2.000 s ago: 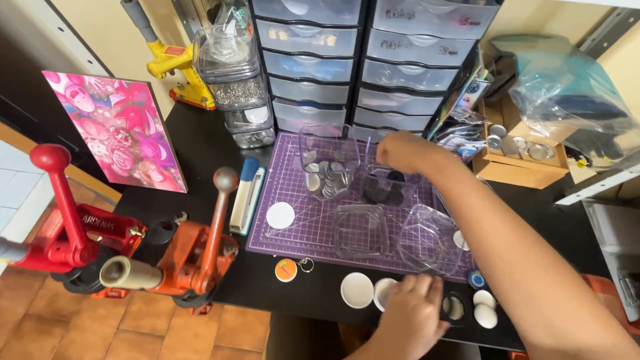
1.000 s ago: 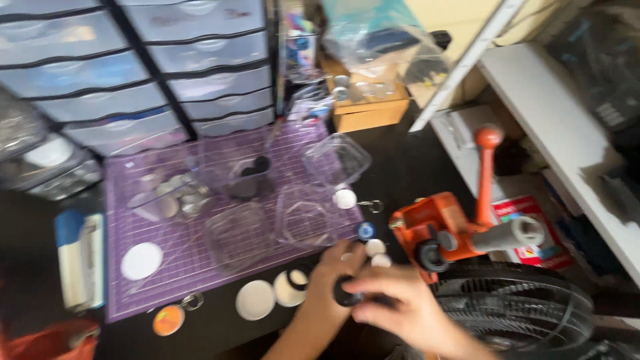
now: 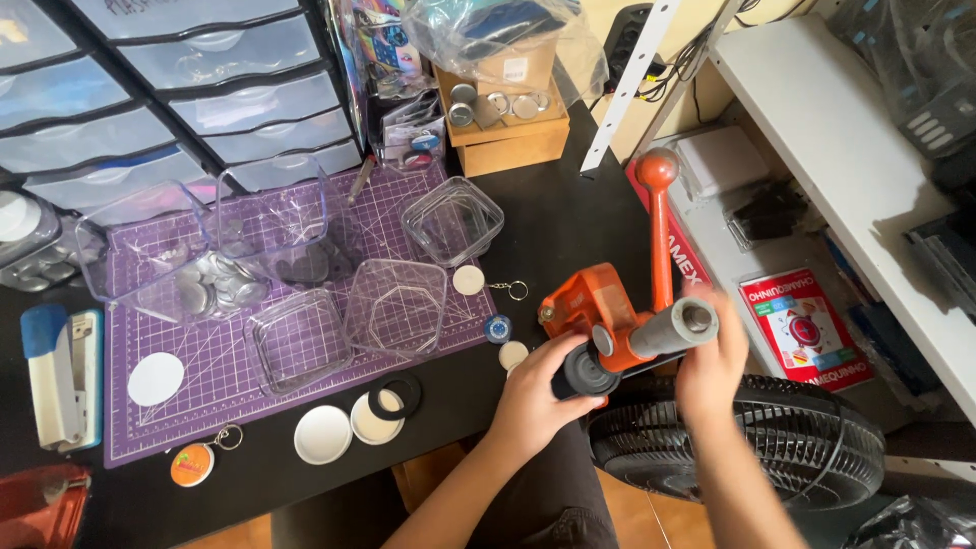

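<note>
My left hand point(image 3: 537, 404) grips a round black die point(image 3: 592, 371) at the front of an orange hand-lever button press point(image 3: 591, 301). On the far side of the press's grey cylinder point(image 3: 675, 334), my right hand point(image 3: 713, 366) is blurred, its fingers partly hidden; what it holds, if anything, does not show. The red ball-ended lever point(image 3: 659, 229) stands upright. Left of my hands lie a black ring point(image 3: 394, 396), partly over a cream disc point(image 3: 374, 427), and a white round piece point(image 3: 322, 435). A blue badge point(image 3: 498, 329) and a small cream disc point(image 3: 513, 354) lie near the press.
Clear plastic containers stand on a purple cutting mat point(image 3: 305, 393), one with metal discs point(image 3: 217, 286). A stapler point(image 3: 53, 374) and an orange keyring point(image 3: 192, 463) lie left. Drawers point(image 3: 229, 57) and a cardboard box point(image 3: 511, 145) stand behind. A black fan point(image 3: 740, 442) is below the press.
The view has swung right. My right hand has left the containers; both hands are now at the orange press. The black ring now lies partly over the cream disc.
</note>
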